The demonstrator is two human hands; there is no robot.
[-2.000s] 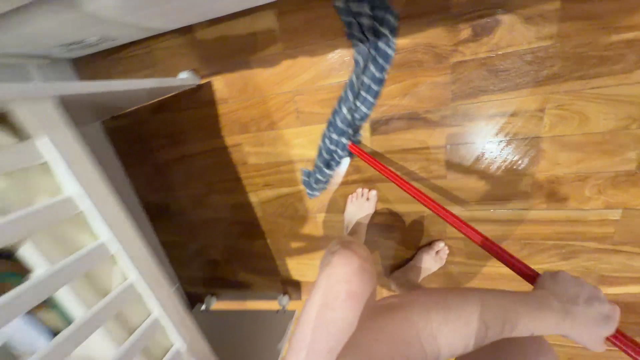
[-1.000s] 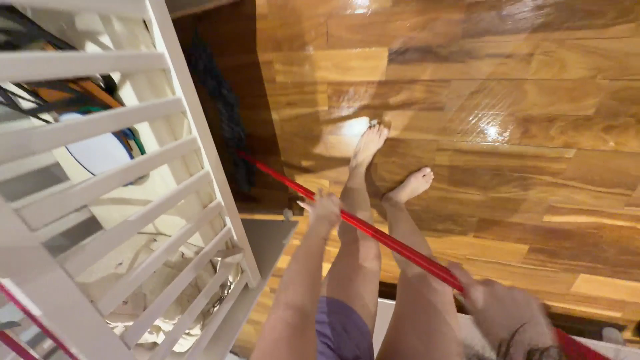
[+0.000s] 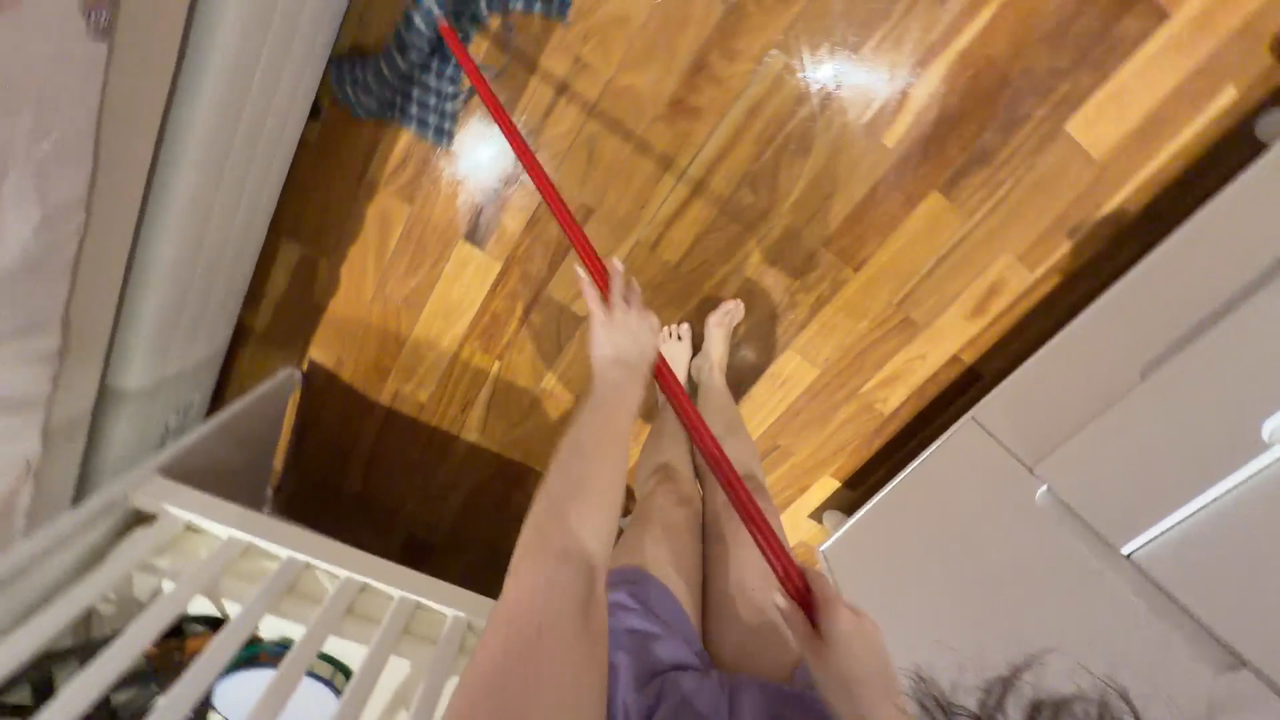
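A long red pole [image 3: 540,180] runs slantwise across the view, from the upper left down to the lower right. My left hand [image 3: 622,325] is closed around its middle, fingertips showing on both sides. Near the lower end, my right hand [image 3: 840,640] grips the pole. At the far end a blue checked cloth [image 3: 400,90] lies on the wooden floor, partly cut off by the top edge of the view. Whatever joins the cloth to the pole is hidden. My bare feet [image 3: 700,340] stand on the floor below the pole's middle.
A white slatted piece of furniture [image 3: 300,560], with various items behind its slats, stands at the lower left. A pale furniture side [image 3: 210,220] runs along the left. White drawers [image 3: 1050,540] with small knobs fill the lower right. The wooden floor [image 3: 900,200] shines with light reflections.
The cloth has come out of the dark area beside the slatted furniture onto lit floor. My left hand, off the pole two seconds ago, holds it now. The view has turned strongly.
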